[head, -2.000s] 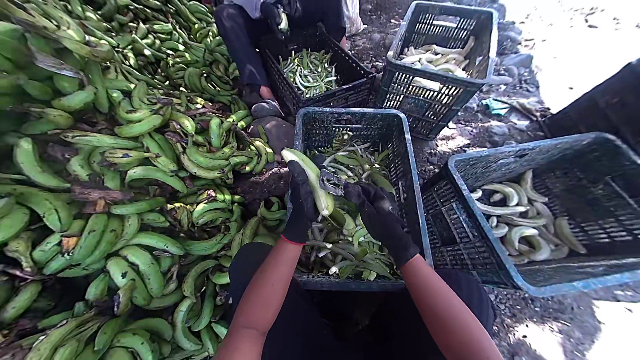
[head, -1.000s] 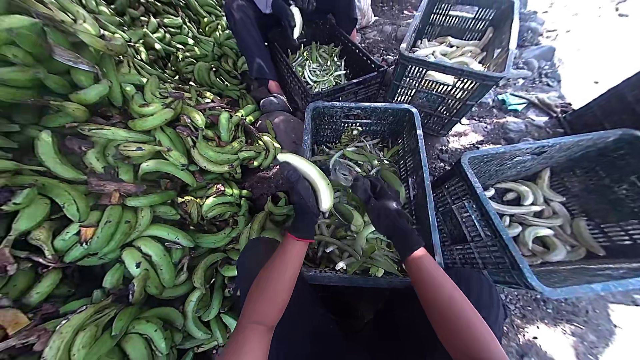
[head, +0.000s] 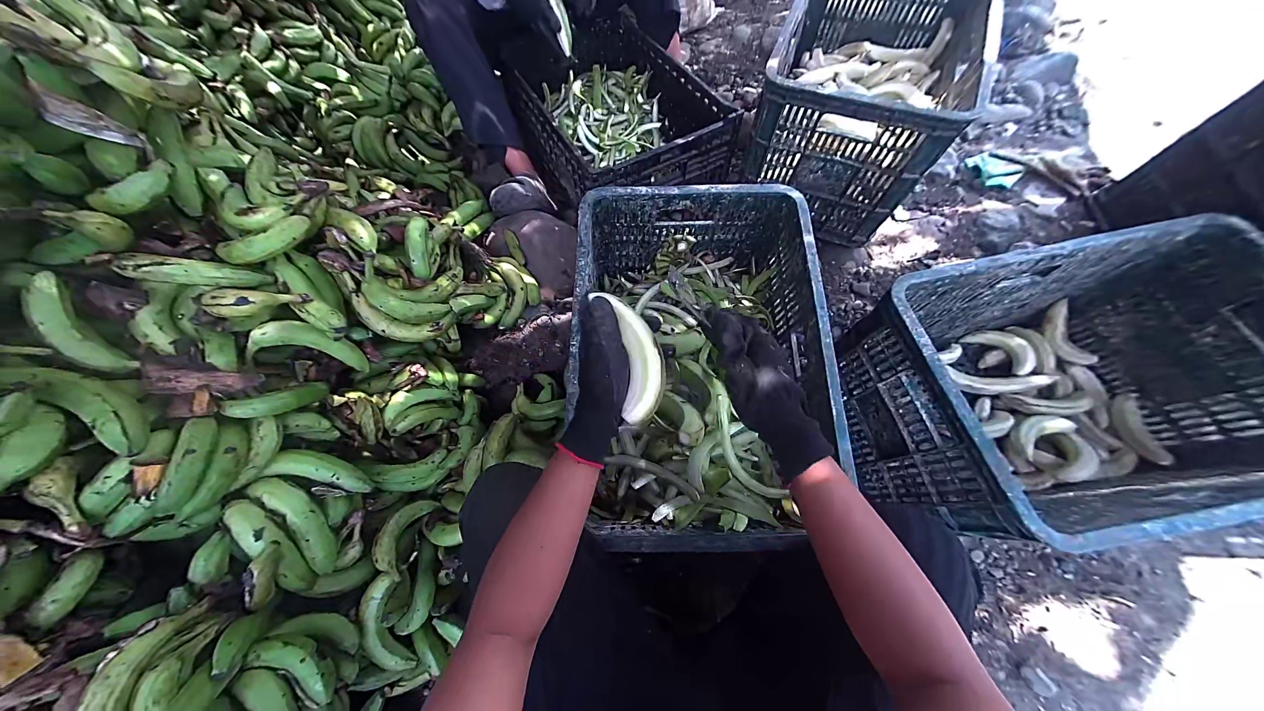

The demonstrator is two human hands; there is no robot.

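Note:
My left hand (head: 604,380), in a dark glove with a red cuff edge, grips a partly peeled plantain (head: 642,365) upright over the left side of a plastic crate (head: 812,247). Its pale flesh faces right. My right hand (head: 765,385), in a dark glove, is at the crate's right side, to the right of the plantain and apart from it; its fingers point up and left, and whether they hold a tool cannot be told. Below both hands, green and pale peel strips (head: 726,434) fill the crate's lower part.
Green plantains (head: 306,474) are heaped at left. A crate of peeled plantains (head: 1096,254) stands at right, another (head: 879,104) at the upper right. Beyond my crate, a person's legs (head: 474,79) flank a dark crate with peels (head: 681,153). Stones (head: 548,247) lie by my crate's upper left.
The plantain was tilted up and left in the earlier frames; it is now more upright in my left hand. My right hand has moved a little away from it.

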